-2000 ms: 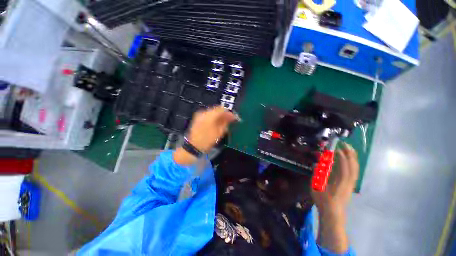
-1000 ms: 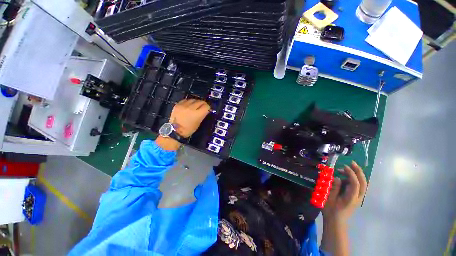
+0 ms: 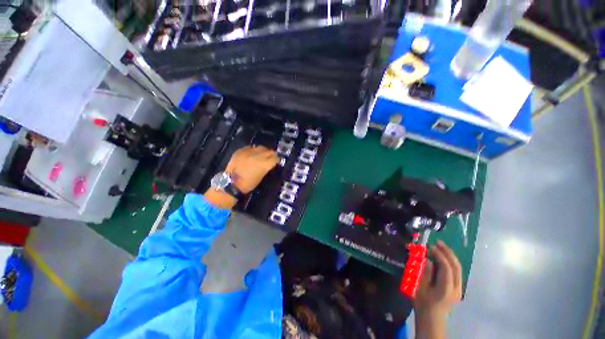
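My left hand (image 3: 252, 167) is over the black component tray (image 3: 255, 206), its fingertips at the left column of small silver-white modules (image 3: 288, 192). Whether they pinch a module cannot be seen. Two columns of modules fill the tray's right side. My right hand (image 3: 440, 278) is just right of the red toggle handle (image 3: 414, 270), fingers parted and slightly curled, not wrapped around it. The handle points down toward me from the black press fixture (image 3: 391, 222). What lies inside the fixture cannot be made out.
Tall stacked black trays (image 3: 285, 76) stand behind the tray. A blue equipment box (image 3: 431, 122) with papers (image 3: 497, 91) is at the back right. A silver finned block (image 3: 393, 136) stands before it on the green mat (image 3: 345, 159). A white machine (image 3: 86, 159) is at left.
My left hand has moved from the tray's right edge to its middle columns, then stayed there. My right hand remains beside the lowered red handle, its fingers slightly closer together. The camera view has shifted.
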